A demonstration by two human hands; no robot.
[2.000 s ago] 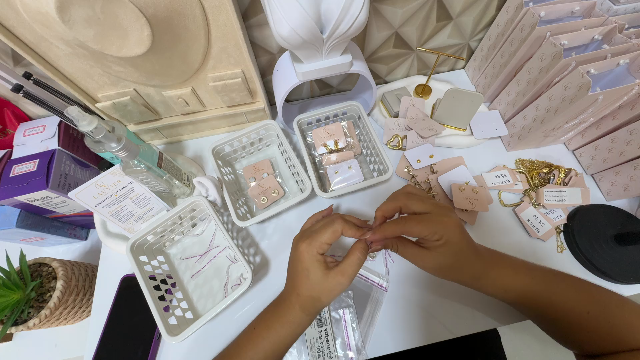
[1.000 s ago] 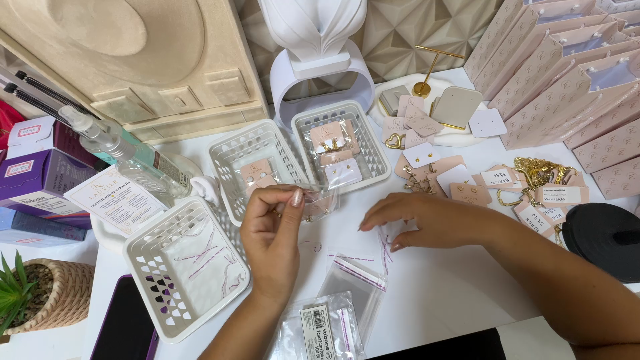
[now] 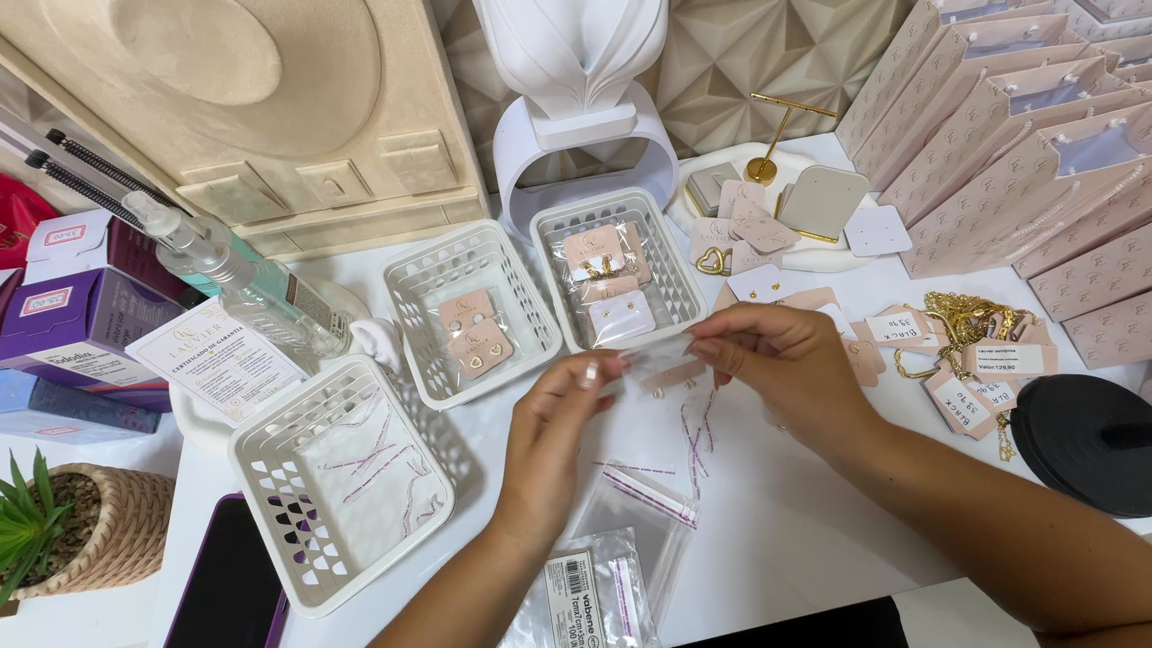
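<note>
My left hand (image 3: 562, 432) and my right hand (image 3: 778, 369) hold a small clear plastic bag (image 3: 661, 364) between them, pinched near its upper corners. Inside the bag is a pink earring card with a pair of small earrings. Below my hands lie empty clear bags (image 3: 634, 504) with purple-marked adhesive strips and a labelled pack of bags (image 3: 594, 585). Just beyond my hands, a white basket (image 3: 693, 310) holds bagged earring cards (image 3: 598, 261). Another white basket (image 3: 396, 382) contains bagged earrings (image 3: 477, 346), and a third (image 3: 247, 463) holds peeled strips (image 3: 373, 463).
Loose earring cards (image 3: 760, 283) and tagged gold chains (image 3: 967, 324) lie on the right, near a black round stand (image 3: 1080, 441) and pink paper bags (image 3: 999, 198). Spray bottles (image 3: 270, 288), purple boxes (image 3: 72, 315), a potted plant (image 3: 99, 531) and a phone (image 3: 229, 576) are at left.
My right hand has come back to the bag that my left hand held alone a second ago. The left hand has moved slightly right with it.
</note>
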